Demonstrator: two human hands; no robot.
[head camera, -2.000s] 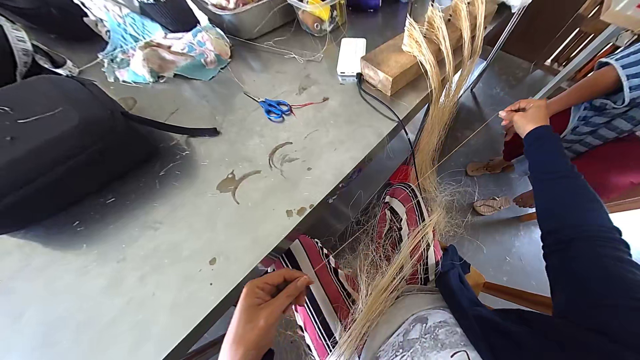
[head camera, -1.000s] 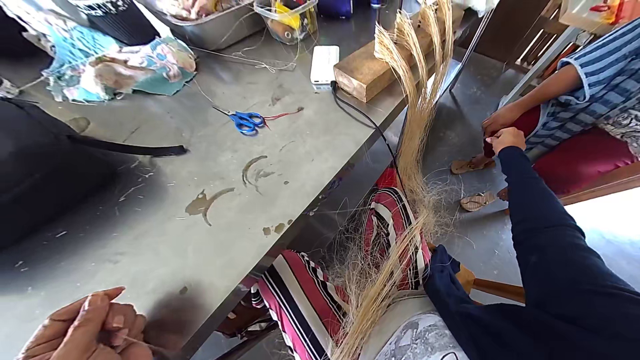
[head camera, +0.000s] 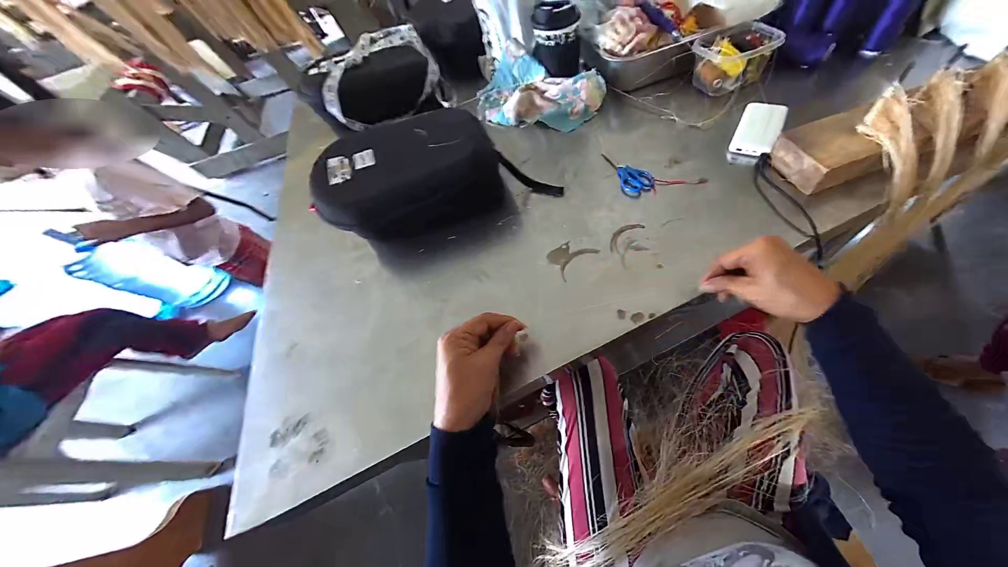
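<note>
Above the near edge of the grey table, my left hand (head camera: 475, 366) has its thumb and fingertips pinched together; a strand between them is too fine to make out. To the right, my right hand (head camera: 768, 277) is also pinched near the table's edge, and whether it holds a fibre cannot be told. A bundle of pale plant fibres (head camera: 693, 484) lies across the striped cloth (head camera: 598, 425) on my lap. More fibre hanks (head camera: 902, 146) hang over a wooden block (head camera: 827, 150) at the right. Blue-handled scissors (head camera: 635, 180) lie beyond my hands.
On the table (head camera: 354, 378) stand a black case (head camera: 413, 169), a floral cloth (head camera: 543, 98), a metal tray (head camera: 630, 67), a plastic tub (head camera: 736, 63) and a white power bank (head camera: 757, 130) with a black cable. Another person (head camera: 157, 213) sits beyond the left edge.
The view has swung left. My right hand has come back from far out at the right, beside the other person, to the table's near edge. My left hand is now nearer to it.
</note>
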